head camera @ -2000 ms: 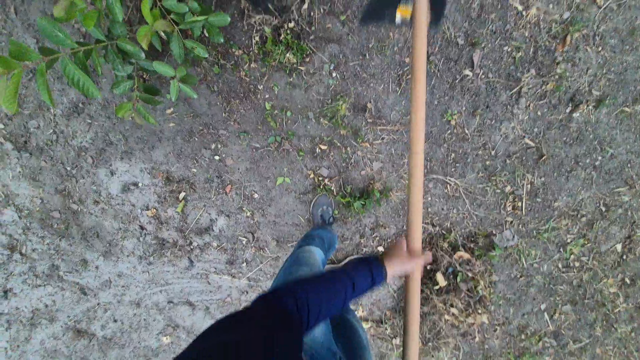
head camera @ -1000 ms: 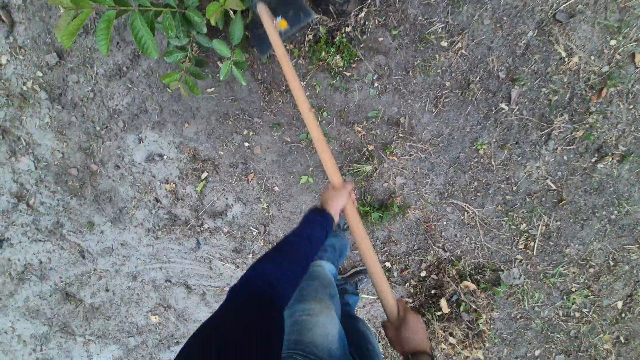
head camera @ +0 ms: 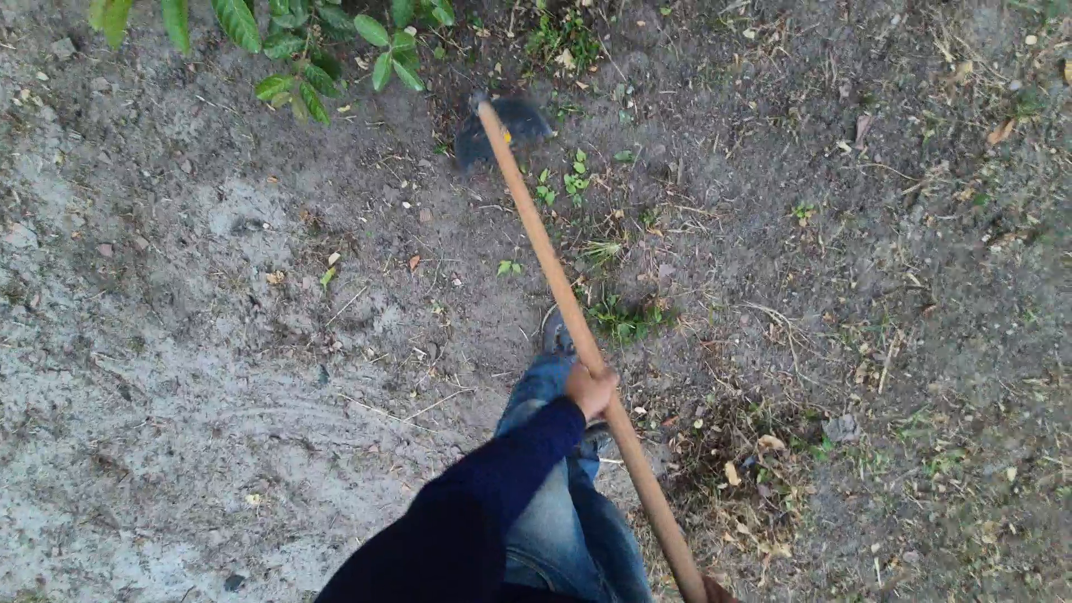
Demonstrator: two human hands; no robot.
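A garden hoe with a long wooden handle (head camera: 548,255) slants from the upper middle to the bottom edge. Its dark metal blade (head camera: 523,120), blurred and marked with a yellow spot, is at or just above the soil. My left hand (head camera: 591,390), in a dark blue sleeve, grips the handle about midway, over my jeans and shoe. My right hand (head camera: 718,590) is around the lower end of the handle at the bottom edge, mostly cut off by the frame.
A leafy green branch (head camera: 310,50) hangs over the upper left, close to the blade. Small weeds (head camera: 628,320) grow right of my shoe (head camera: 556,333). A heap of dry leaves and uprooted grass (head camera: 737,477) lies to the lower right. Bare soil surrounds these.
The hoe has swung from near upright in view to a slant, and its blade has come down from the top edge toward me. My right hand, unseen two seconds ago, is on the handle.
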